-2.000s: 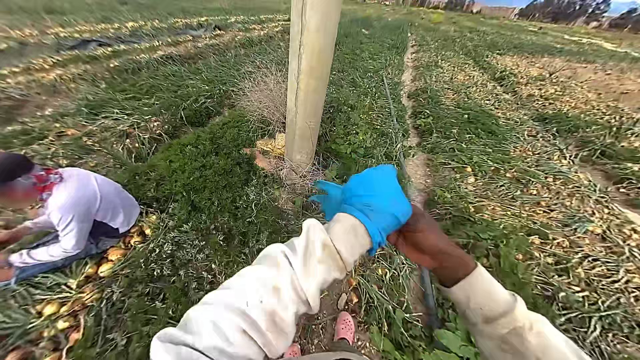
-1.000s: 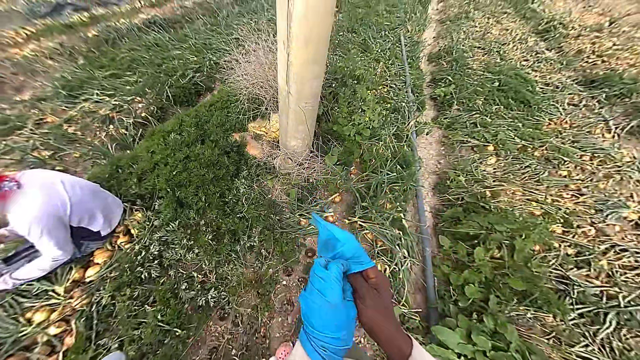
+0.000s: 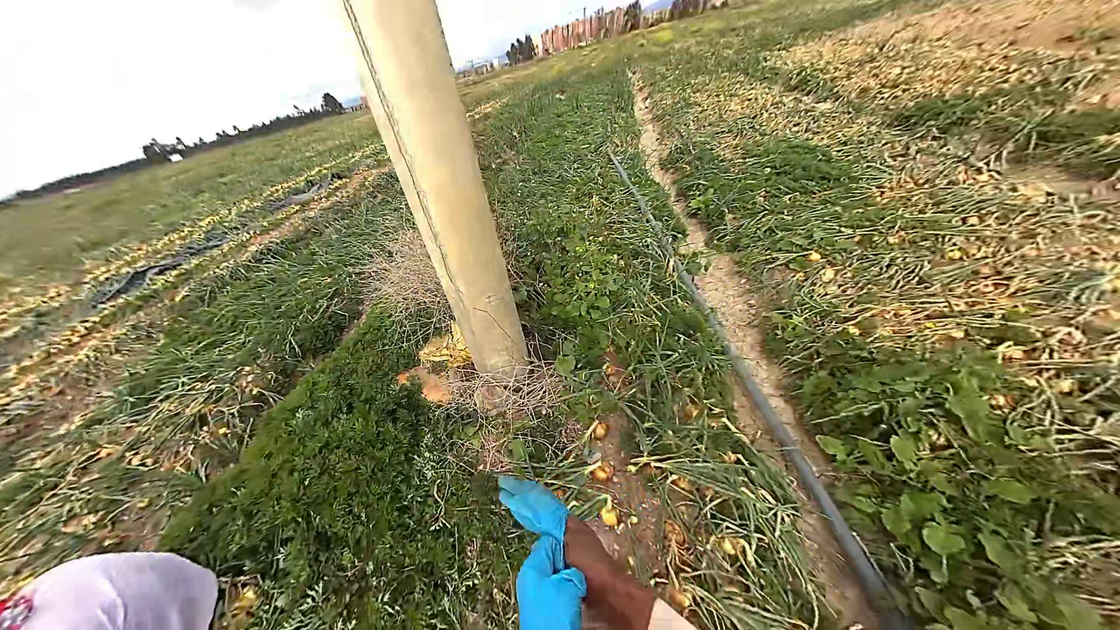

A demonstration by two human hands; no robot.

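My left hand [image 3: 549, 588] wears a blue disposable glove and stands low at the centre, its fingers closed on the edge of a second blue glove [image 3: 534, 507]. That second glove covers the finger end of my right hand [image 3: 597, 560], whose back and wrist are bare. The right fingers are hidden under the blue material, so their pose does not show. Both hands touch, above onion plants and several yellow onions [image 3: 602, 472] on the soil.
A pale concrete post [image 3: 455, 201] rises ahead, with dry twigs [image 3: 516, 389] round its base. A grey pipe [image 3: 770, 411] runs along a dirt furrow on the right. At the lower left is a person in a light top [image 3: 131, 591]. Leafy weeds [image 3: 341, 472] grow left of the post.
Two seconds ago my hands were together with the blue glove material bunched between them; now the second glove extends over the right hand's finger end. The view has tilted up to the horizon.
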